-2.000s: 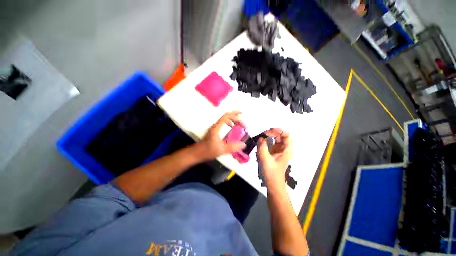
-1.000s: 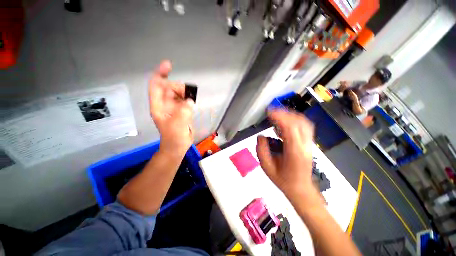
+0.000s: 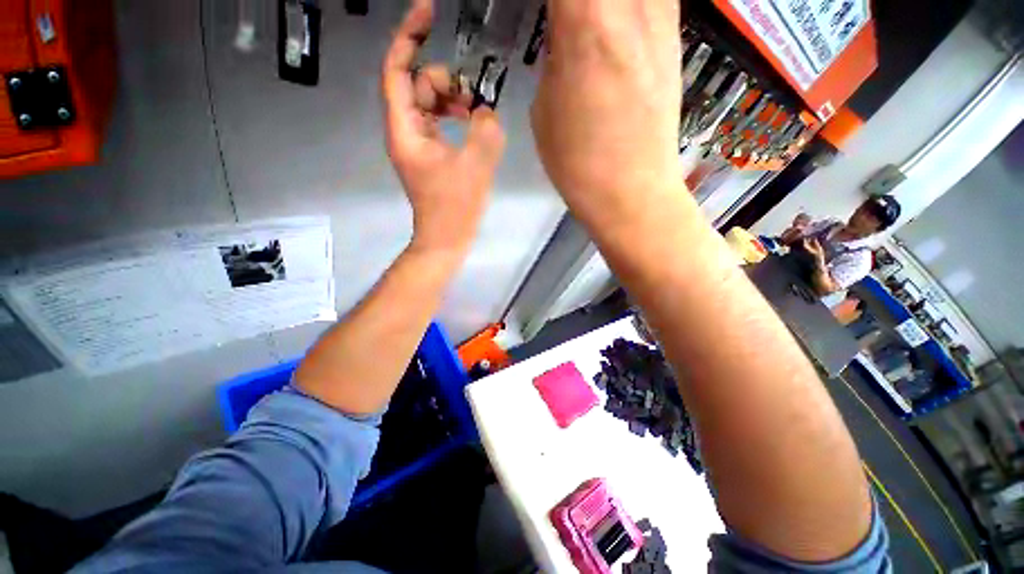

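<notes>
My left hand [image 3: 444,146] is raised in front of the grey wall, with thumb and a curled finger at a small black piece [image 3: 487,90] on the lower end of a narrow clear and silvery hanging fitting [image 3: 474,34]. My right hand [image 3: 606,101] is raised beside it, back of the hand towards me. Its fingers are cut off by the top edge, so any held thing is hidden. The pink holder [image 3: 586,520] with a dark slot lies on the white table [image 3: 517,420], beside a small heap of black pieces [image 3: 648,552].
A pink pad [image 3: 566,394] and larger black heap [image 3: 646,387] lie farther back, partly behind my right forearm. A blue bin [image 3: 449,370] stands left. More fittings [image 3: 298,45] hang overhead, near orange machine parts [image 3: 56,90]. Another person [image 3: 842,247] is at a bench at right.
Both hands have moved up; the right has left the area above the table for the overhead fittings. The left hand's black piece is now at a fitting. The view has shifted slightly.
</notes>
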